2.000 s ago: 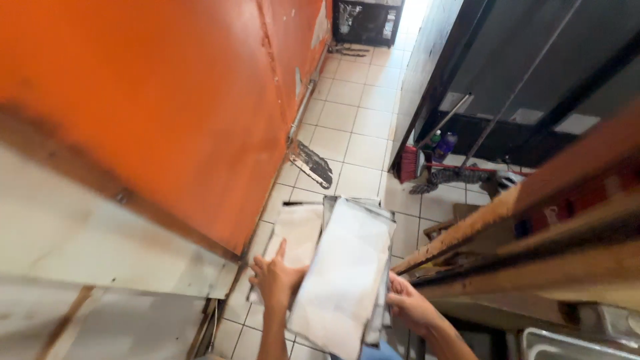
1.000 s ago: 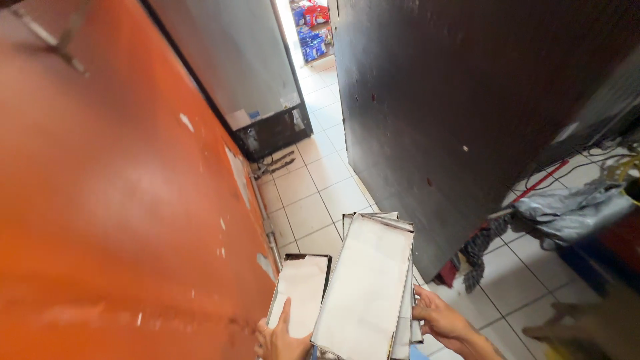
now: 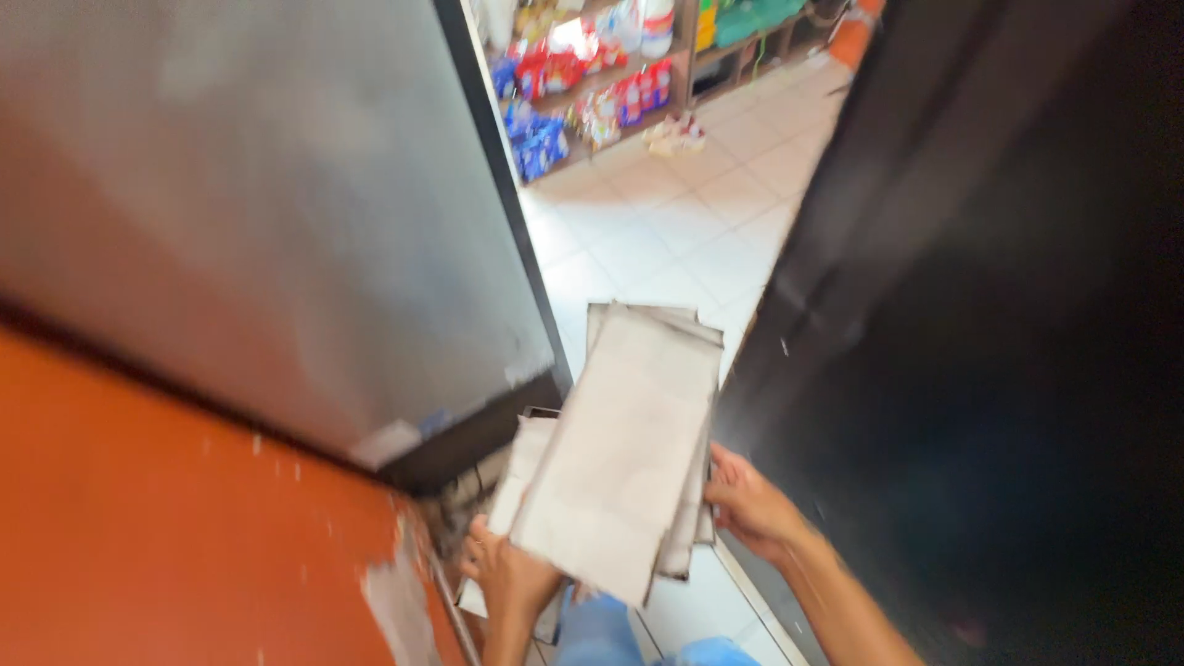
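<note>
A stack of flat rectangular trays or boards lined with whitish paper is held in front of me, its pieces overlapping at slightly different angles and showing dark edges. My left hand grips the lower left side, where a narrower paper-lined piece sticks out from beneath the top one. On the right side, my right hand holds the edges of the lower pieces, thumb and fingers at the rim. The undersides of the stack and part of my left hand's fingers are hidden.
A grey door panel with a dark frame stands at left beside an orange wall with peeling paint. A dark door or panel rises close at right. Between them a tiled floor leads to shelves with colourful packages.
The view has moved forward along the passage to the doorway, and the shelves beyond show more fully. Both hands still hold the paper-lined stack.
</note>
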